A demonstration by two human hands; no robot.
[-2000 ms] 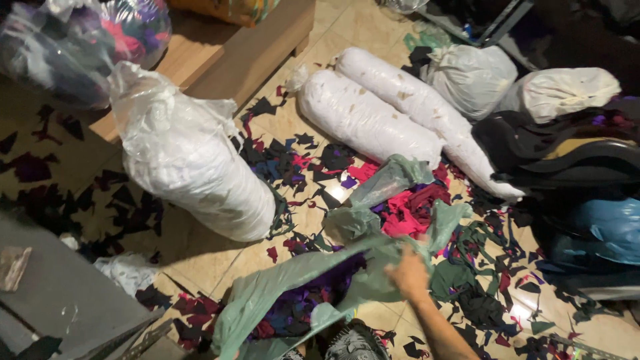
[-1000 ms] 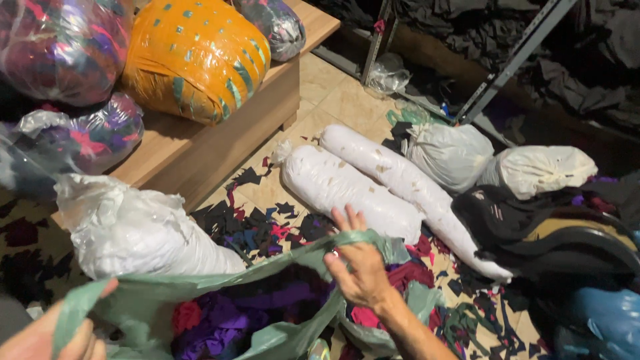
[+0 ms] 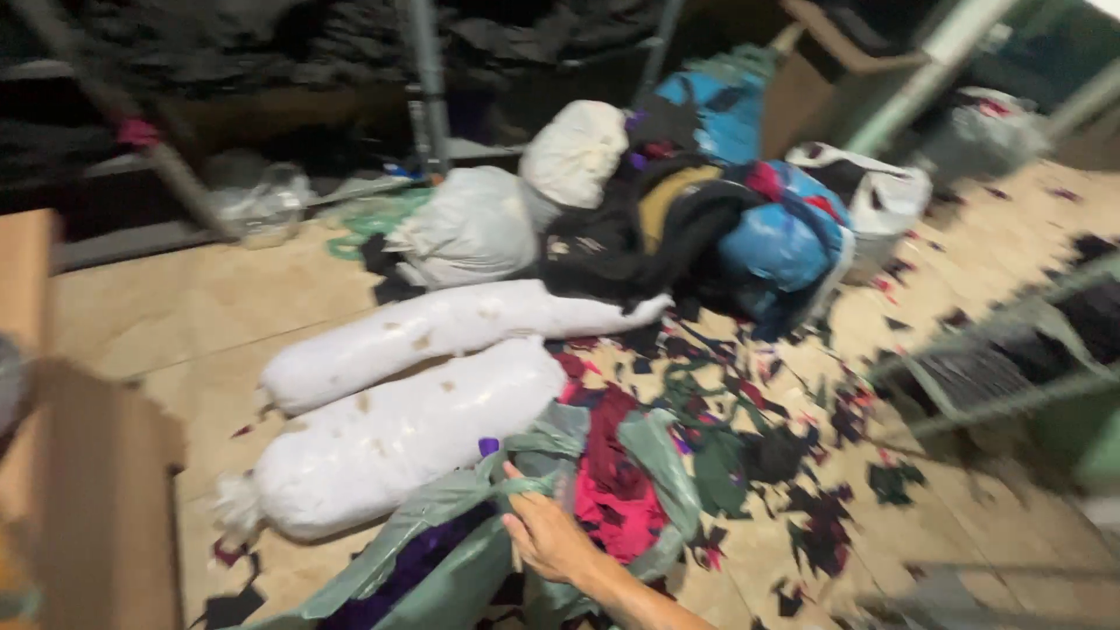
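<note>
My right hand [image 3: 547,534] grips the rim of a green plastic bag [image 3: 446,516] at the lower middle of the head view. Purple and dark fabric scraps [image 3: 407,573] lie inside this bag. Just right of my hand stands a second green plastic bag [image 3: 661,455], its mouth spread around pink and maroon fabric scraps [image 3: 612,494]. My left hand is out of the frame. Beyond the bags lie two long, stuffed white sacks [image 3: 411,437], side by side on the tiled floor.
Whitish tied bags [image 3: 477,227] and a dark heap with a blue bundle [image 3: 774,241] sit behind the white sacks. Cloth offcuts [image 3: 770,451] litter the floor on the right. Wooden furniture [image 3: 96,490] stands at the left, a green metal frame [image 3: 1006,376] at the right.
The view has swung to the right. My left hand, seen at the bag's edge one second ago, is out of view. My right hand, with fingers spread then, is now closed on the rim.
</note>
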